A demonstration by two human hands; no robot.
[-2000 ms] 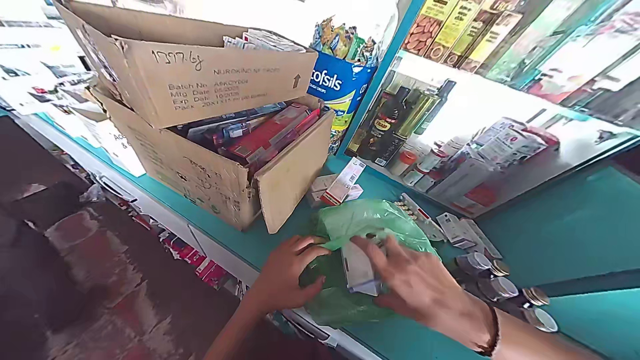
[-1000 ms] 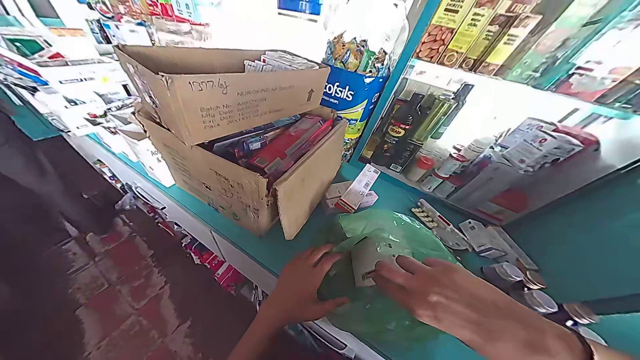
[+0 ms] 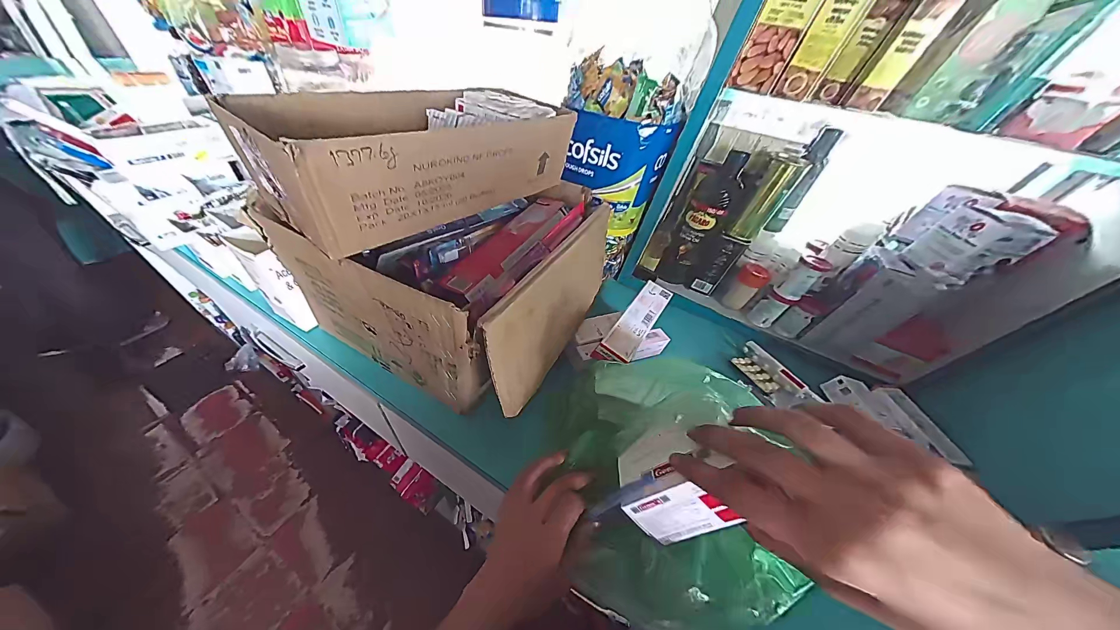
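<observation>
A translucent green plastic bag (image 3: 682,394) lies on the teal counter, with a white medicine carton (image 3: 678,512) with red marks at its opening. My right hand (image 3: 814,490) is over the bag, its fingers on the carton. The fingers of my left hand (image 3: 542,516) are curled at the bag's left edge; whether they pinch the plastic is unclear. A paler packet (image 3: 647,451) shows behind the carton, partly hidden by my right fingers. Small white boxes (image 3: 637,324) sit just beyond the bag, and a tablet blister pack (image 3: 757,372) lies to its right.
Two open cardboard boxes (image 3: 394,324), one stacked on the other, stand at left on the teal counter (image 3: 429,433). Behind them is a large jar with a blue label (image 3: 621,157). A glass cabinet with dark bottles (image 3: 704,219) rises at right. Long thin cartons (image 3: 892,416) lie near my right hand.
The carton with red marks now shows at the bag's opening under my right hand. My left hand remains at the bag's left side. The view has shifted somewhat.
</observation>
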